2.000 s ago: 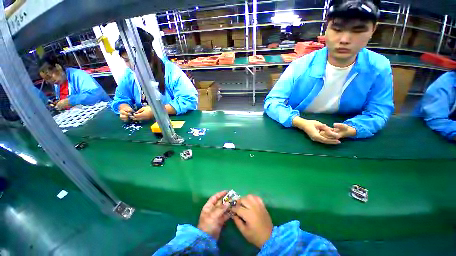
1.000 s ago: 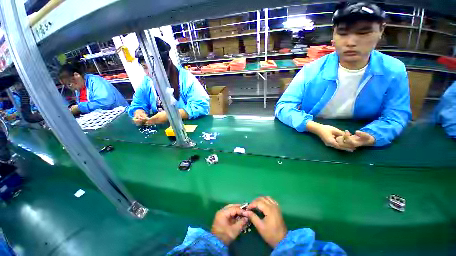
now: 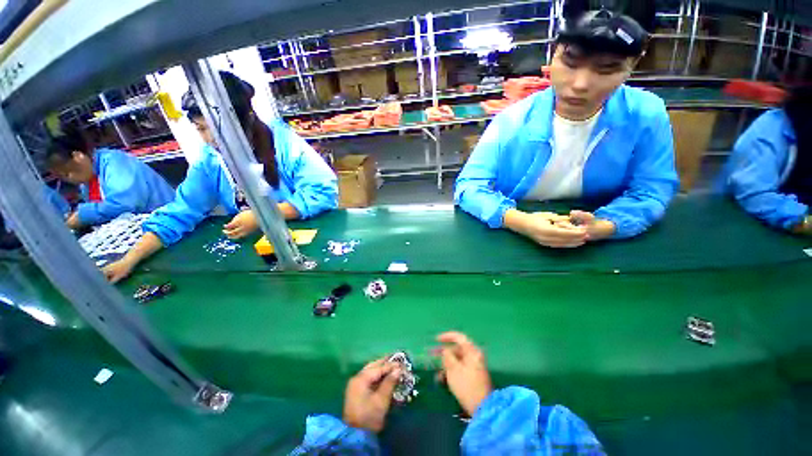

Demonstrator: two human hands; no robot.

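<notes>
My left hand (image 3: pixel 370 397) holds a small part-assembled device (image 3: pixel 403 376), silver-white and dark, between thumb and fingers above the near edge of the green belt. My right hand (image 3: pixel 463 370) is raised just to the right of the device, apart from it. Its thumb and fingertips are close together and a little blurred; whether it holds something small cannot be told.
Dark units (image 3: pixel 326 305) and a silver unit (image 3: pixel 376 289) lie on the belt (image 3: pixel 552 325); another silver-dark unit (image 3: pixel 700 330) lies at right. A slanting metal post (image 3: pixel 107 276) stands at left. Several people in blue smocks sit across, beside scattered white parts (image 3: pixel 342 248).
My right hand has come off the device and moved right, while my left keeps hold. The neighbour at left has stretched an arm to the belt. The camera view has shifted.
</notes>
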